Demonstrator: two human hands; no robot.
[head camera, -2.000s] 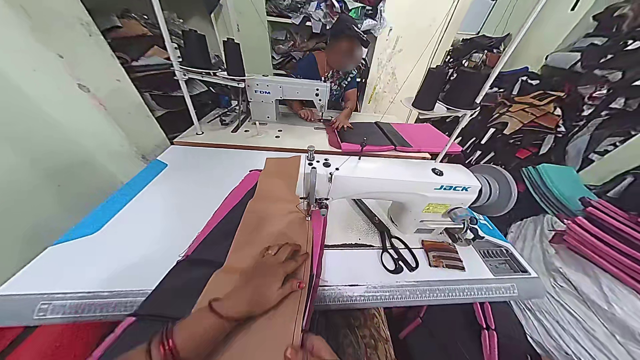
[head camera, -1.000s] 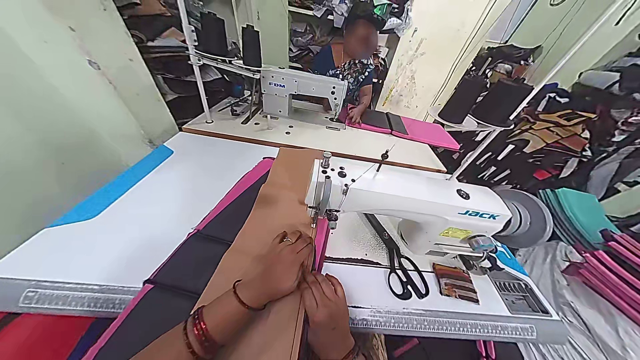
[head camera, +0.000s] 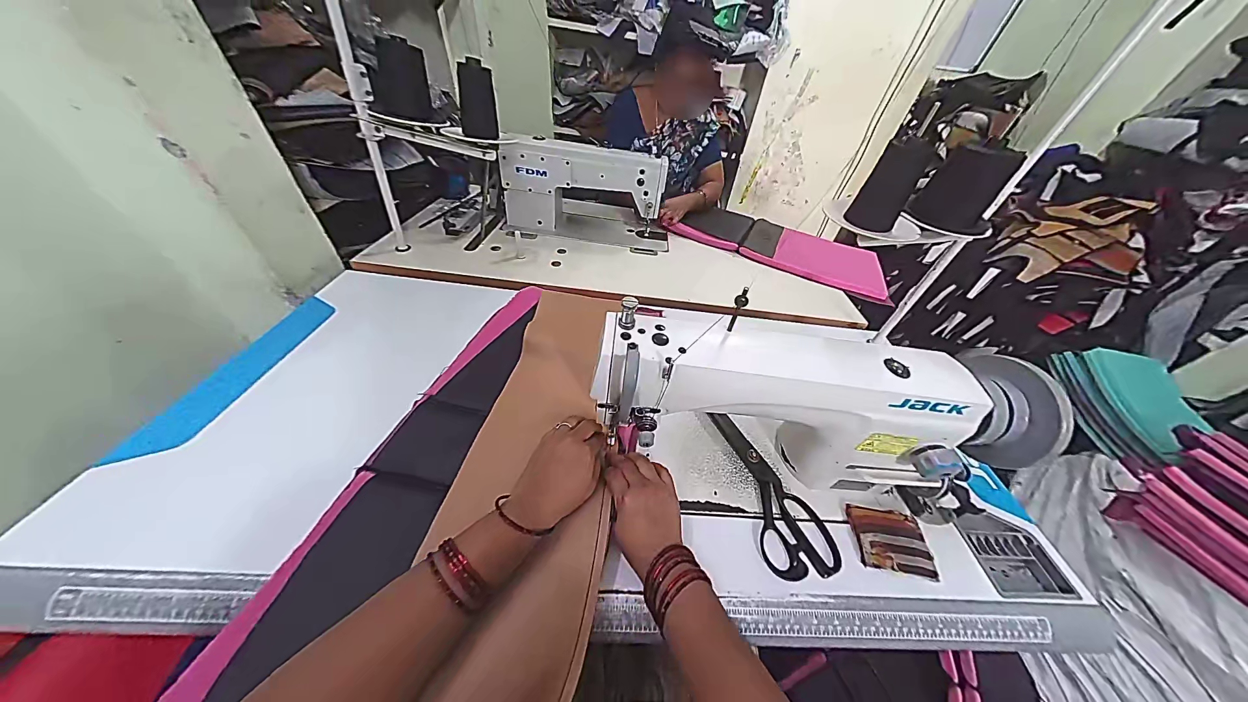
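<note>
A tan fabric piece (head camera: 546, 341) lies over a black panel with pink edging (head camera: 429, 429) and runs lengthwise past the needle of a white Jack sewing machine (head camera: 780, 380). Just in front of the needle, my left hand (head camera: 563, 468) presses on the tan fabric with fingers bent at its right edge. My right hand (head camera: 643, 502) meets it there, its fingertips pinching that same edge close to the presser foot. Black-handled scissors (head camera: 780, 507) lie on the machine bed, right of my right hand. What is under my fingertips is hidden.
Beside the scissors lies a striped fabric swatch (head camera: 892, 541). A ruler strip (head camera: 829, 624) runs along the table's front edge. Beyond, a person (head camera: 682, 127) works at an FDM sewing machine (head camera: 575, 185) with a pink and black panel (head camera: 819, 263). Stacked teal pieces (head camera: 1121, 400) stand at right.
Both hands have moved forward along the tan fabric to the needle. My right hand, low at the fabric's edge two seconds ago, has come up beside the left.
</note>
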